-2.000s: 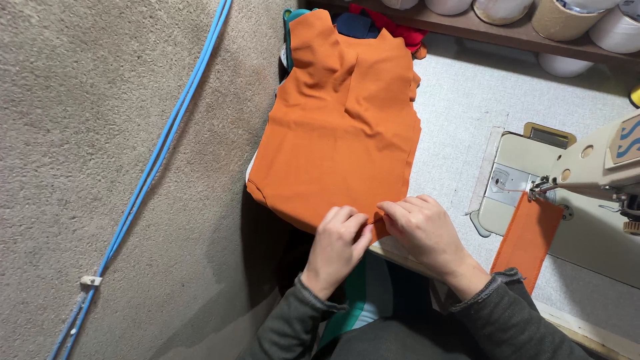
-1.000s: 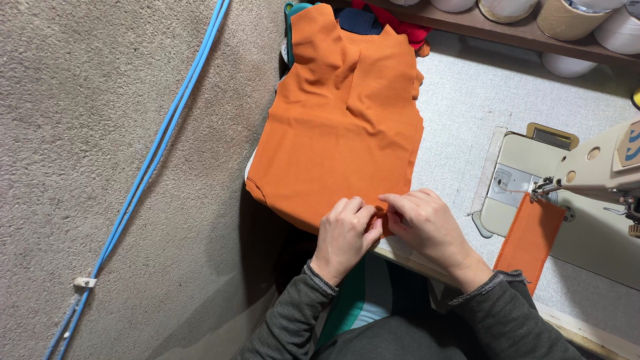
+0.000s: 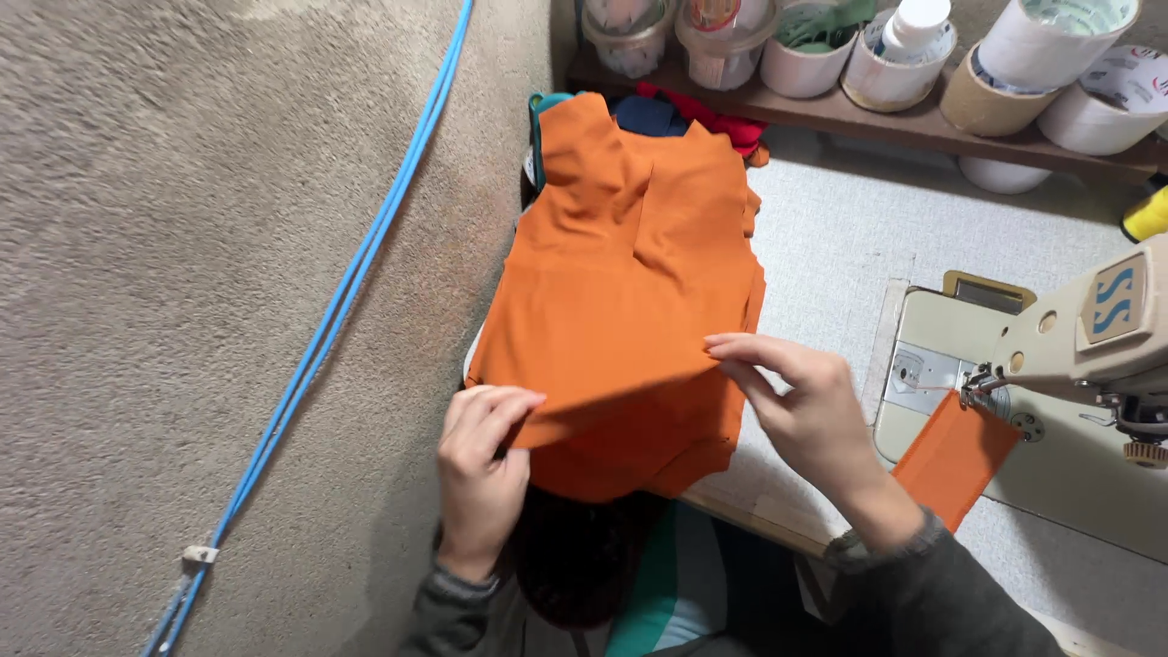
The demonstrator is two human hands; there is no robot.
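A stack of orange fabric pieces [image 3: 620,310] lies at the left end of the sewing table, partly over its front edge. My left hand [image 3: 484,456] pinches the lower left part of the top orange piece, and my right hand [image 3: 794,392] holds its lower right corner between thumb and fingers. The lower edge of that piece is lifted, and more orange fabric shows beneath it. At the right, an orange strip [image 3: 958,461] runs from under the presser foot of the sewing machine [image 3: 1077,328] toward the front edge.
A rough wall [image 3: 228,228] with blue cables [image 3: 365,246] borders the table on the left. Along the back, a brown shelf [image 3: 821,123] holds tubs and cardboard-core rolls. Red and navy cloth [image 3: 650,117] lies behind the stack. A yellow object [image 3: 1147,216] is at the right edge.
My hands were close together at the stack's lower right corner; now they are apart, the left one at the lower left, the right one higher. The top piece's lower edge has been raised.
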